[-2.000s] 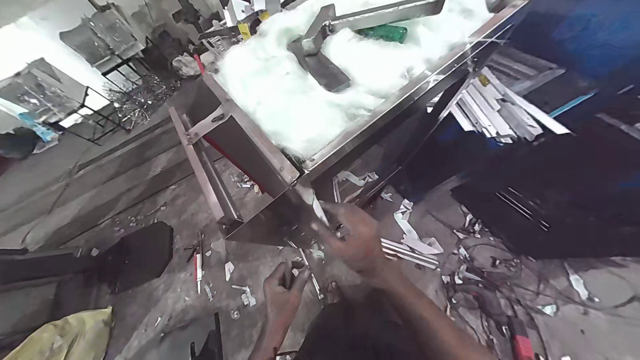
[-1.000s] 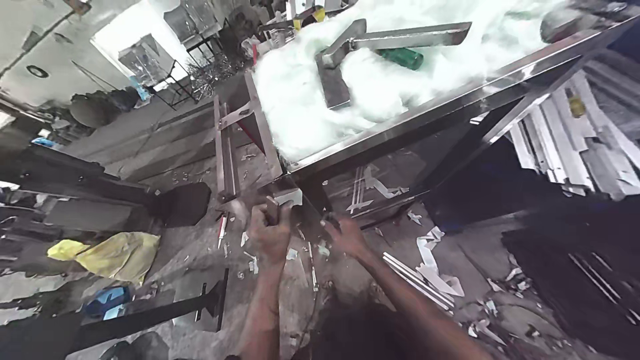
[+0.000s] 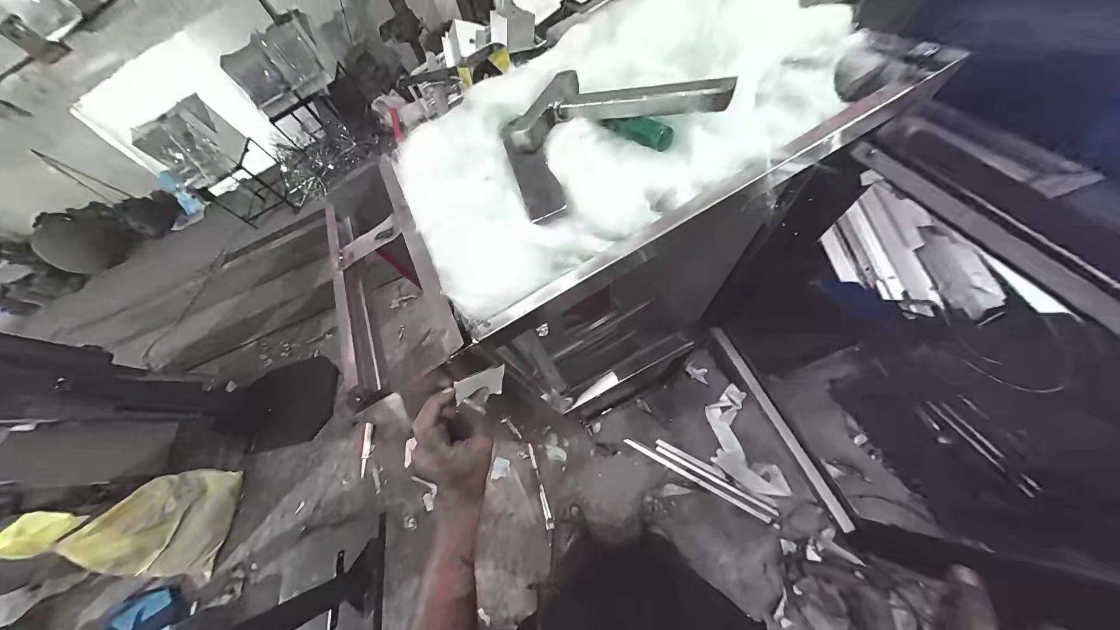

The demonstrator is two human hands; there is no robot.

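My left hand [image 3: 453, 442] is below the near corner of a metal-edged box frame [image 3: 612, 258], its fingers closed on a small pale strip [image 3: 479, 383]. At the lower right, a blurred patch that looks like part of my right hand [image 3: 969, 595] shows; its fingers cannot be made out. White fluffy wool [image 3: 437, 201] fills the top of the frame. On the wool lie joined metal bars [image 3: 647, 98] and a green bottle-like object [image 3: 643, 131].
Thin white strips [image 3: 700, 481] and scraps litter the floor. A red-and-white slim tool [image 3: 366, 451] lies left of my hand. Yellow cloth [image 3: 157, 525] is at the lower left. Metal rails [image 3: 354, 306] stand beside the frame. Pale offcuts [image 3: 919, 254] are stacked at the right.
My right hand has moved away from beside my left hand, toward the lower right. The left hand remains near the frame's corner.
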